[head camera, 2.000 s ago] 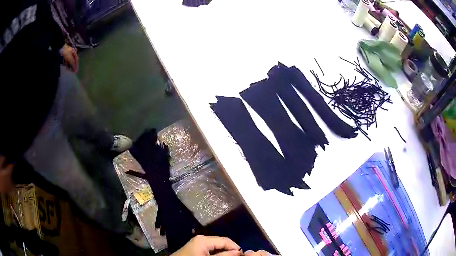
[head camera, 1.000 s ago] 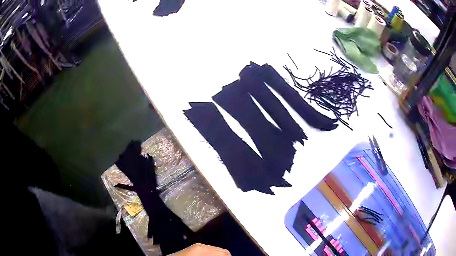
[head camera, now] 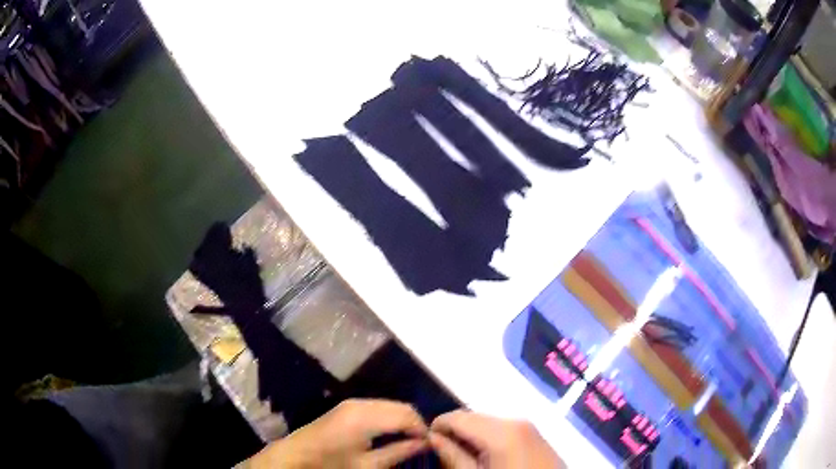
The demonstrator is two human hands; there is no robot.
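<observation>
My left hand (head camera: 344, 438) and my right hand (head camera: 495, 443) are at the bottom edge, partly cut off, with their fingertips meeting. Whether something small is pinched between them is too blurred to tell. The blue-tinted clear template (head camera: 587, 247) lies on the table to the right, with pink comb-like marks, brown bands and a small bunch of thin black pieces (head camera: 672, 330) on it. Black fabric strips (head camera: 385, 215) lie in overlapping rows on the table. A loose pile of thin black cords (head camera: 587, 92) lies beyond them.
Dark snips (head camera: 679, 223) lie at the template's top edge. A green cloth (head camera: 619, 23), a clear jar (head camera: 724, 41) and a rack with mauve cloth (head camera: 793, 174) are at the upper right. A plastic bag (head camera: 335, 321) with black fabric (head camera: 261, 334) on it is below the table edge.
Both hands have come further into view at the bottom. The view has shifted, so the table things sit higher and further left. The person at the left is no longer clearly visible.
</observation>
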